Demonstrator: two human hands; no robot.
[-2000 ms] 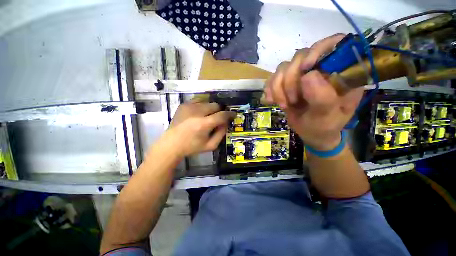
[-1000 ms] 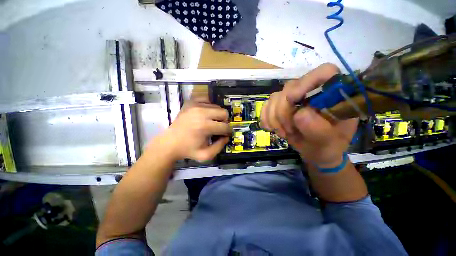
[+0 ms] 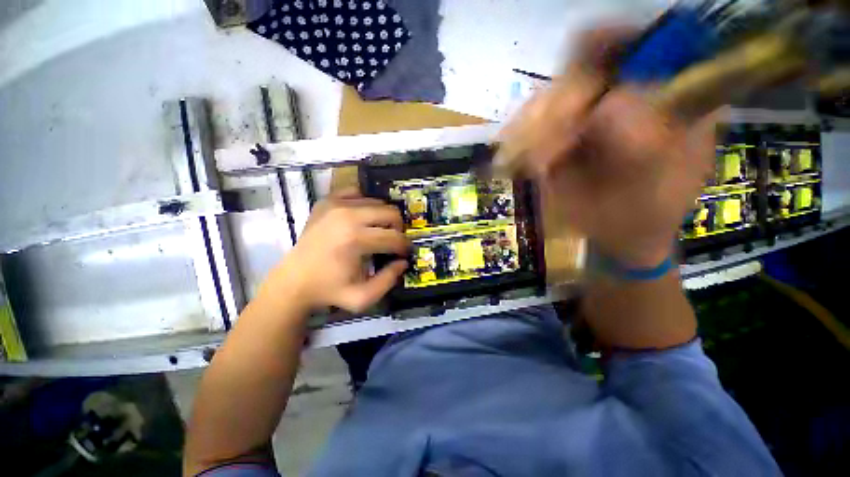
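A circuit board (image 3: 466, 231) with yellow edges and parts lies in a black carrier fixture (image 3: 463, 296) on the rail track in front of me. My left hand (image 3: 347, 253) rests at the fixture's left edge, fingers curled by the board; whether it grips the fixture I cannot tell. My right hand (image 3: 615, 154) is blurred, above and right of the fixture, around the blue grip of a brass-brown pneumatic tool (image 3: 727, 79). The tool's tip is hidden or blurred. A blue strap (image 3: 636, 270) is on my right wrist.
More boards in black fixtures (image 3: 729, 197) lie to the right. Silver cross rails (image 3: 198, 200) stand left. Behind are a cardboard sheet (image 3: 396, 115), a dotted dark cloth (image 3: 340, 42) and a grey cloth (image 3: 419, 56). Long silver rails (image 3: 354, 331) border the track.
My right hand and the tool have moved up, away from over the board, uncovering its right part. My left hand stays at the fixture's left edge. The view has shifted slightly.
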